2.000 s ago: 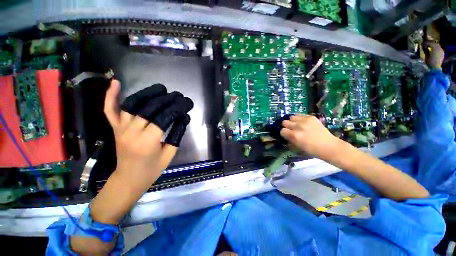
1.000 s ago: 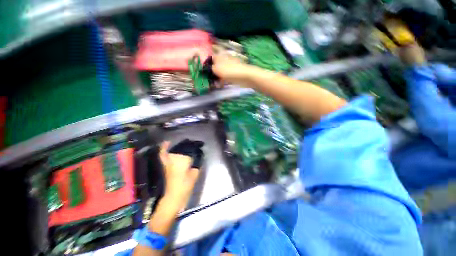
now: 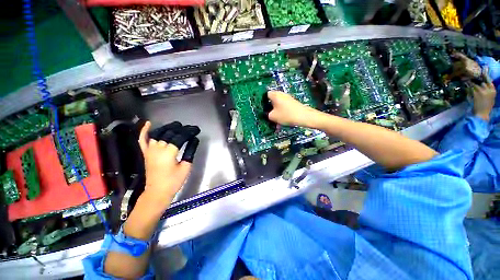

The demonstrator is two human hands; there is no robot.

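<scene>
A main circuit board (image 3: 246, 117) lies in its black carrier (image 3: 257, 164) in front of me. My right hand (image 3: 285, 111) is over the middle of this board, fingers bent down; its dark-covered fingertips touch or hover at the board, and whether they hold a part is hidden. My left hand (image 3: 165, 158) is left of the board, above a bare metal plate (image 3: 205, 117) between carriers. Its thumb points up and its black-covered fingers are curled; I cannot tell whether something is inside them.
A red sheet (image 3: 46, 186) with small daughter boards (image 3: 71, 156) lies at left. Bins of silver components (image 3: 151, 27), tan components (image 3: 230, 16) and green components (image 3: 292, 11) stand behind the rail. A blue coiled cord (image 3: 34, 60) hangs at left. Another worker's hands (image 3: 482, 93) show at far right.
Since one second ago, my right hand has come back from the bins and red sheet behind the rail to the main circuit board. My left hand stays over the metal plate. The view has shifted.
</scene>
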